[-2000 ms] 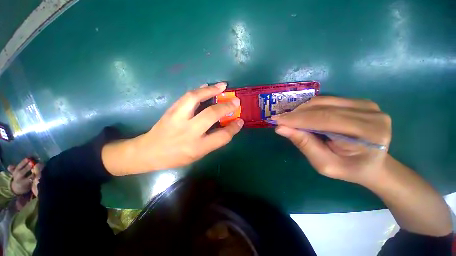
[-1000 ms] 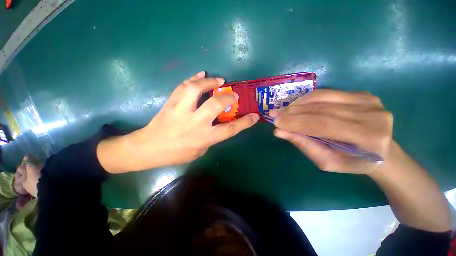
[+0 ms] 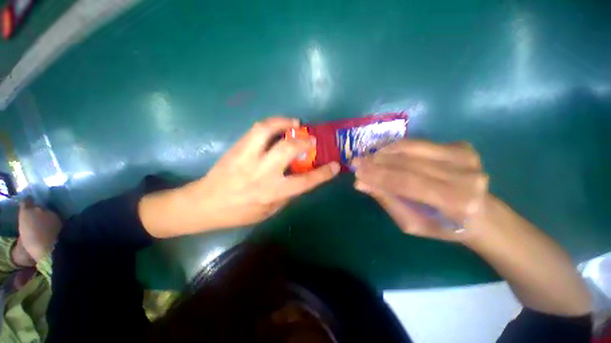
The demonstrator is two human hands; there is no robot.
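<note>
A red housing lies crosswise in front of me on the green bench top. A blue and silver circuit board fills its right end, and an orange end piece covers its left end. My left hand grips the left end, with fingers over the orange piece and the thumb at the near edge. My right hand holds a slim purple-blue pen-like tool in a pen grip. Its tip is near the board's lower left corner; blur and fingers hide exact contact.
The green bench top has glossy reflections. A pale rail curves across the upper left, with a partly cut-off red unit beyond it. Another person's hand and yellow-green sleeve are at the left edge. A dark object lies near that hand.
The right hand and tool have shifted left in the picture, with the tip staying near the board's corner. The view has moved and blurred. More of the red unit shows beyond the rail.
</note>
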